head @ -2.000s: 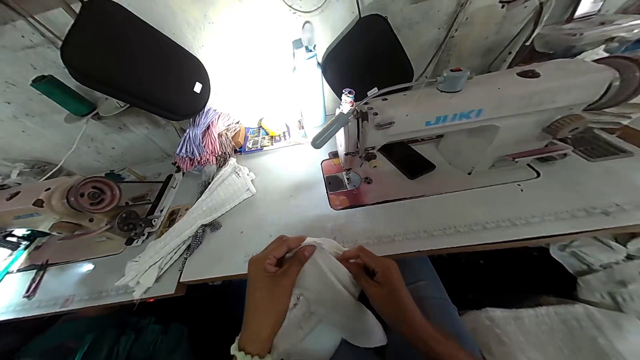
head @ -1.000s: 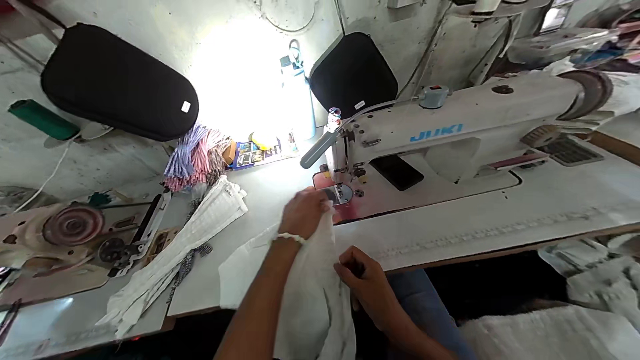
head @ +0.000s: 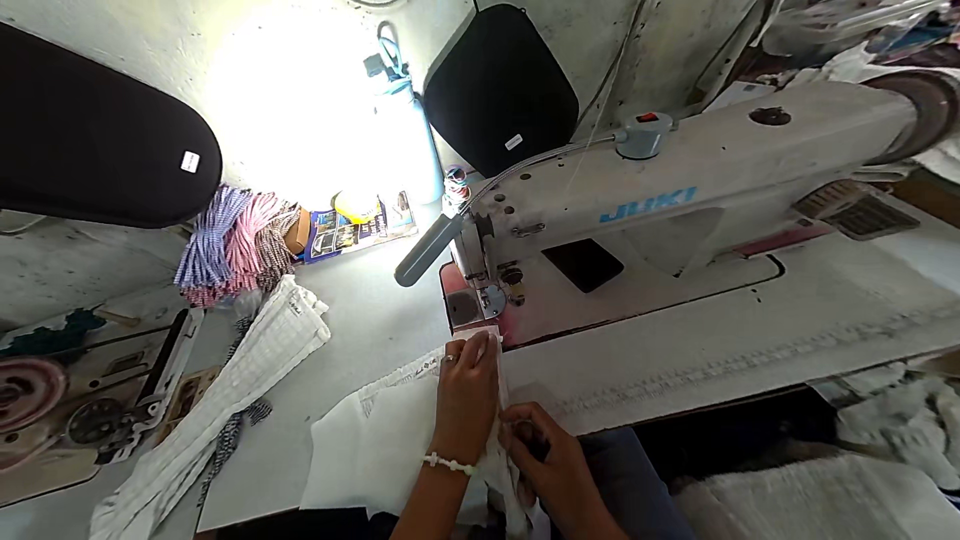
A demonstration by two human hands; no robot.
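White cloth (head: 375,442) lies over the table's front edge, its upper end just in front of the needle area of a Juki sewing machine (head: 637,202). My left hand (head: 469,382) presses on the cloth's top end, fingertips close below the presser foot (head: 491,300). To its right and lower, my right hand (head: 544,450) pinches the cloth's right edge between thumb and fingers. Part of the cloth hangs below the table, partly hidden by my hands. A lamp with a grey head (head: 427,251) and flexible neck is fixed at the machine.
Folded white fabric (head: 247,367) lies at left, over a patterned cord (head: 225,450). Behind it are bundled cords (head: 240,240), a printed packet (head: 360,232) and a blue bottle (head: 416,142). A dark phone-like object (head: 583,265) rests under the machine arm. Another machine (head: 90,420) stands far left.
Two seconds ago both hands held the cloth at the table's front edge. My left hand has moved forward to the needle area, then slightly back, and the cloth now lies on the table.
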